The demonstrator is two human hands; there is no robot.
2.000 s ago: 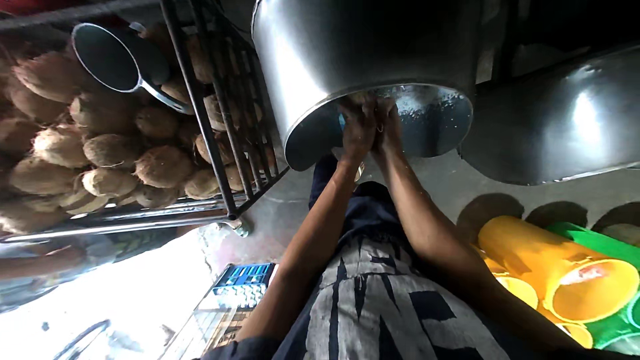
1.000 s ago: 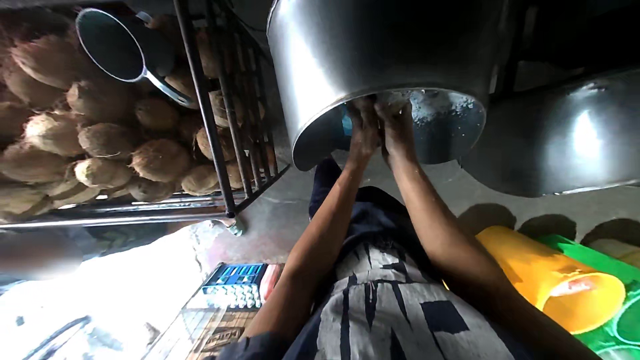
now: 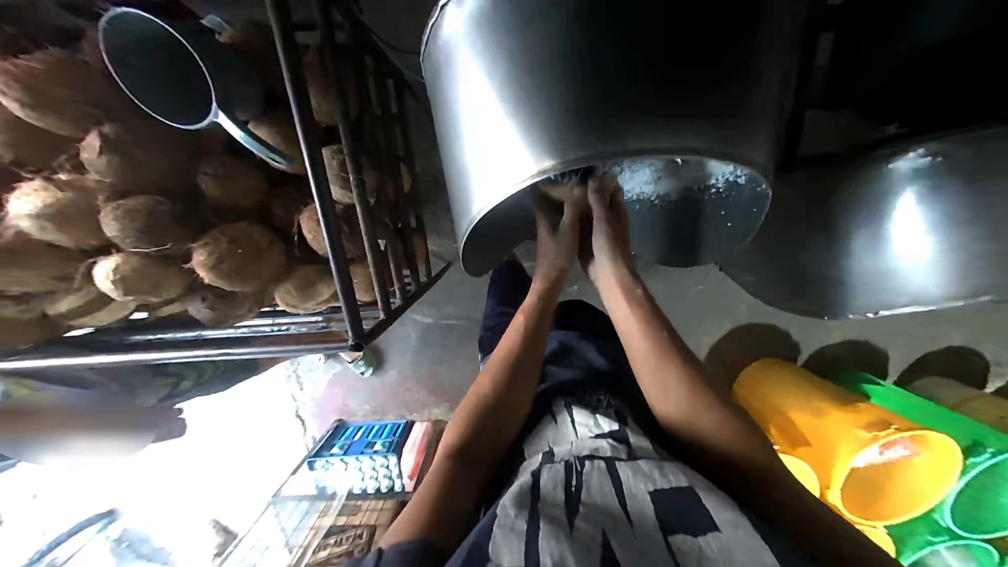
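Note:
Both my hands reach into the open mouth of a large steel housing (image 3: 630, 87). Inside it, my left hand (image 3: 559, 224) and my right hand (image 3: 606, 216) are close together around a brown, rounded thing, seemingly a coconut piece (image 3: 563, 190), partly hidden by the fingers. White shreds, likely grated coconut (image 3: 646, 177), lie and cling inside the mouth to the right of my hands. The fingertips are in shadow.
A metal rack (image 3: 315, 173) full of husked coconuts (image 3: 240, 256) stands at left, a round-framed strainer (image 3: 161, 71) on top. Another steel housing (image 3: 882, 236) is at right, above yellow (image 3: 850, 441) and green (image 3: 980, 496) plastic containers. A blue crate (image 3: 362, 441) is lower left.
My hands remain inside the steel mouth and have drawn closer together than one second ago. The brown piece now shows between them.

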